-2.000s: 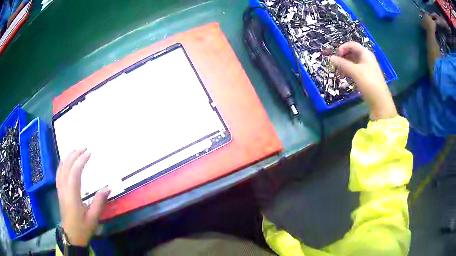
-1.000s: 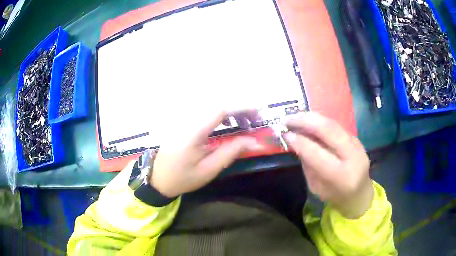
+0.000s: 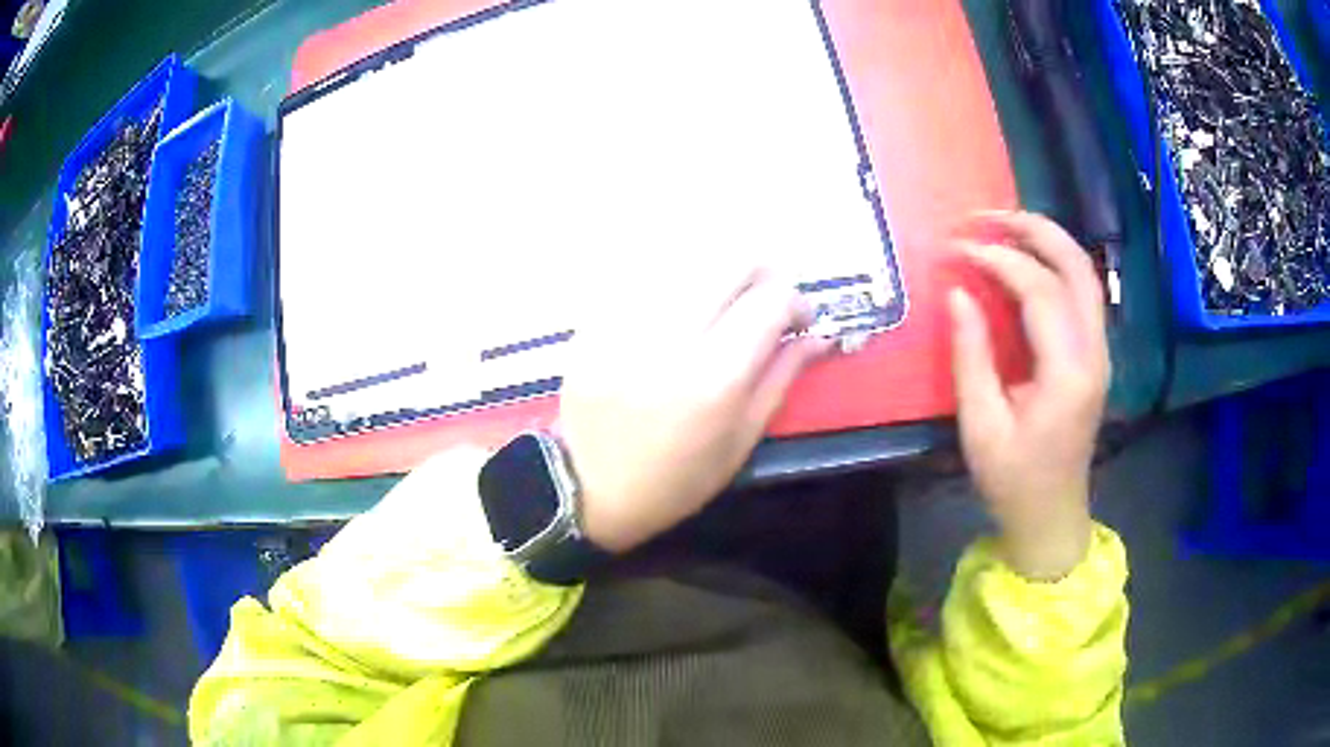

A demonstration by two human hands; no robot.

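The white-faced display panel [image 3: 511, 219] with a black edge lies on the red fixture board [image 3: 948, 161]. A small silver-black metal hinge [image 3: 852, 334] sits at the panel's near right corner. My left hand [image 3: 700, 387] reaches across the panel's near edge, its fingertips on the hinge. My left wrist wears a smartwatch [image 3: 521, 492]. My right hand [image 3: 1033, 350] is over the board's right edge, empty, its fingers apart and curved. The black electric screwdriver [image 3: 1076, 139] lies just beyond it, its metal tip by my fingers.
A large blue bin [image 3: 1179, 219] of silver-black parts stands at the right. At the left are another large blue parts bin [image 3: 61, 277] and a small blue screw bin [image 3: 241, 219]. Clear plastic [image 3: 21, 394] lies at the far left. A blue bin [image 3: 1257, 467] is below the table edge.
My right hand has come from the right-hand bin to the panel corner, then moved right, off the hinge. My left hand has moved from the panel's left side to the right corner.
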